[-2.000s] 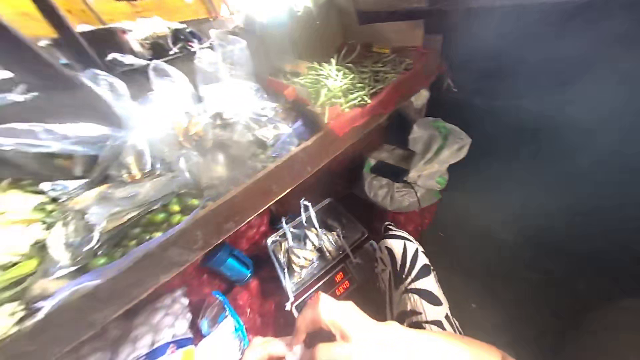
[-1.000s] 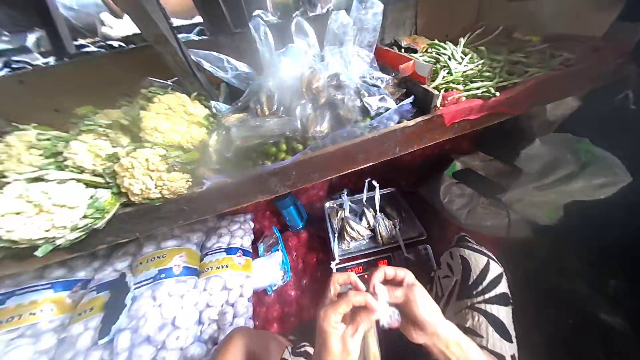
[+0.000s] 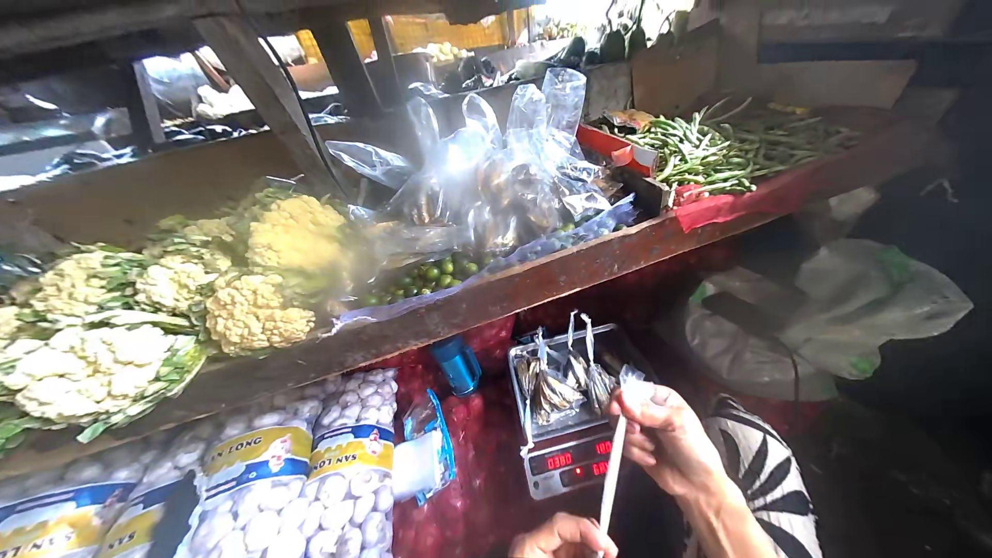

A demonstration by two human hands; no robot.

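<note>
My right hand (image 3: 659, 434) pinches the upper end of a twisted strip of clear plastic (image 3: 612, 473), just in front of a digital scale (image 3: 550, 484) with lit red digits. Lower down, at the bottom edge of the view, my left hand (image 3: 562, 535) holds the strip's other end. On the scale's metal tray lie several small knotted plastic bags of dried fish (image 3: 554, 395), their twisted tops standing up.
A wooden stall ledge (image 3: 465, 318) runs across, bearing cauliflowers (image 3: 260, 310), green limes (image 3: 438, 275), clear plastic bags (image 3: 496, 178) and green beans (image 3: 697, 155). Below are net sacks of garlic (image 3: 263, 504), a blue mug (image 3: 456, 364) and a pack of plastic bags (image 3: 422, 457). White plastic sacks (image 3: 837, 310) lie right.
My hands, close together over the plastic a second ago, are now apart, the right one higher and the left one lower, with the strip stretched between them. The view has shifted.
</note>
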